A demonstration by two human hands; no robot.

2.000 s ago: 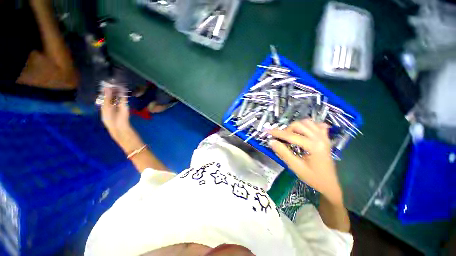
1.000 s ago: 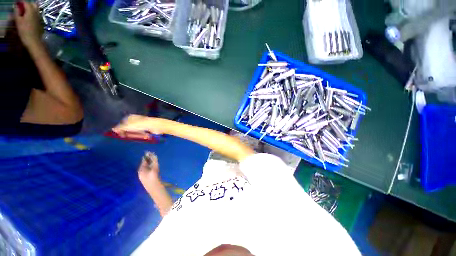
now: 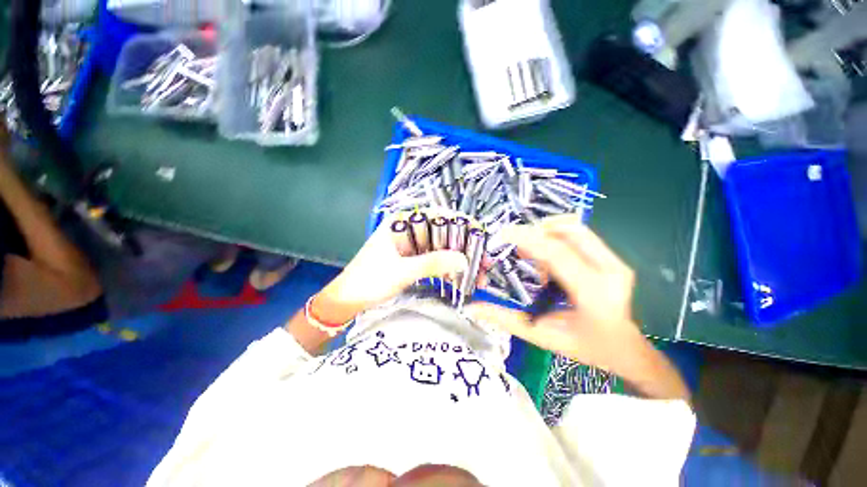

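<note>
My left hand [image 3: 373, 270] holds a row of several silver metal cylindrical parts [image 3: 440, 234], side by side, with dark-ringed round ends up and thin rods pointing down towards my body. My right hand [image 3: 591, 290] is just right of the row, thumb and fingers spread around the rightmost part. Whether its fingertips grip that part is unclear. Behind and beneath both hands, the shallow blue tray [image 3: 591, 177] is heaped with loose parts of the same kind. The hands cover its near side.
Clear tubs of parts [image 3: 300, 139] stand at the upper left. A white-lined clear box [image 3: 504, 33] with a short row of parts is beyond the tray. A black case [image 3: 639, 80], clear bags [image 3: 761, 71] and a flat blue tray [image 3: 797, 243] are right. A green bin [image 3: 543, 385] sits below the bench edge.
Both hands have come up from the lower left to the front of the heaped tray. The row of parts is now clearly seen in my left hand. The view has shifted right.
</note>
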